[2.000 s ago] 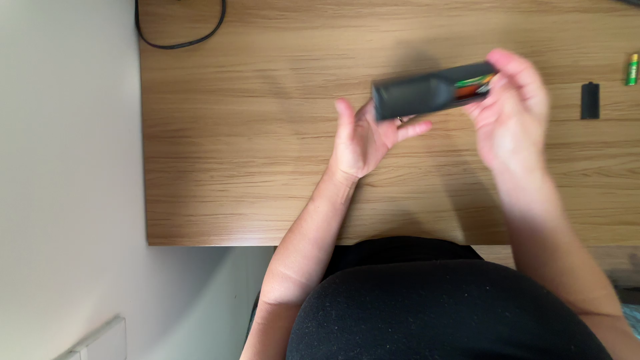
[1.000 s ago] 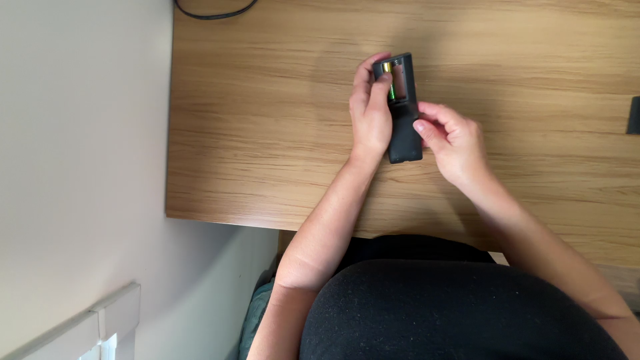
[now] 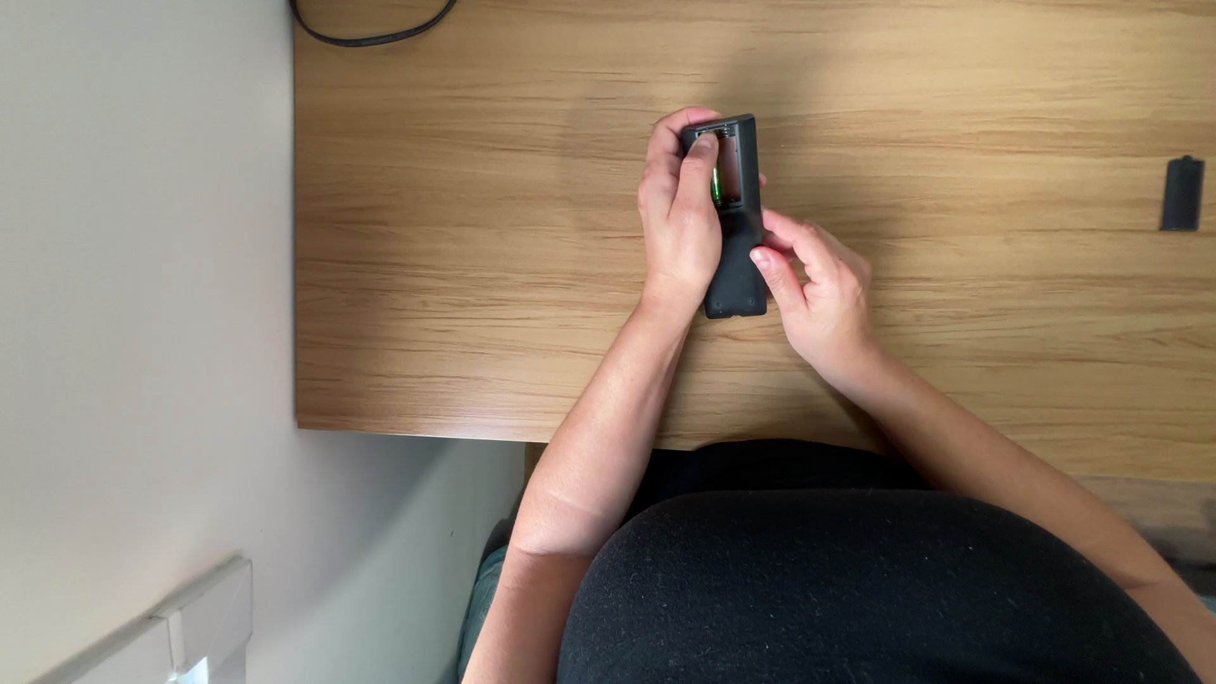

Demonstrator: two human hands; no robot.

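A black remote control (image 3: 739, 256) is held back side up above the desk, its battery compartment uncovered at the far end. My left hand (image 3: 684, 204) grips it from the left, the thumb lying over a green battery (image 3: 716, 186) in the left slot. The right slot (image 3: 731, 169) shows no battery. My right hand (image 3: 822, 280) holds the remote's right edge between thumb and fingers, near its middle. Far to the right, a black battery cover (image 3: 1183, 194) lies on the desk.
The wood-grain desk (image 3: 456, 237) meets a pale wall (image 3: 142, 285) on the left. A black cable (image 3: 370, 41) loops over the desk's far left part. My torso in black clothing is against the near edge.
The remote was tilted sideways two seconds ago and now points away from me. My left hand, open beneath it then, has closed around it. The view has shifted.
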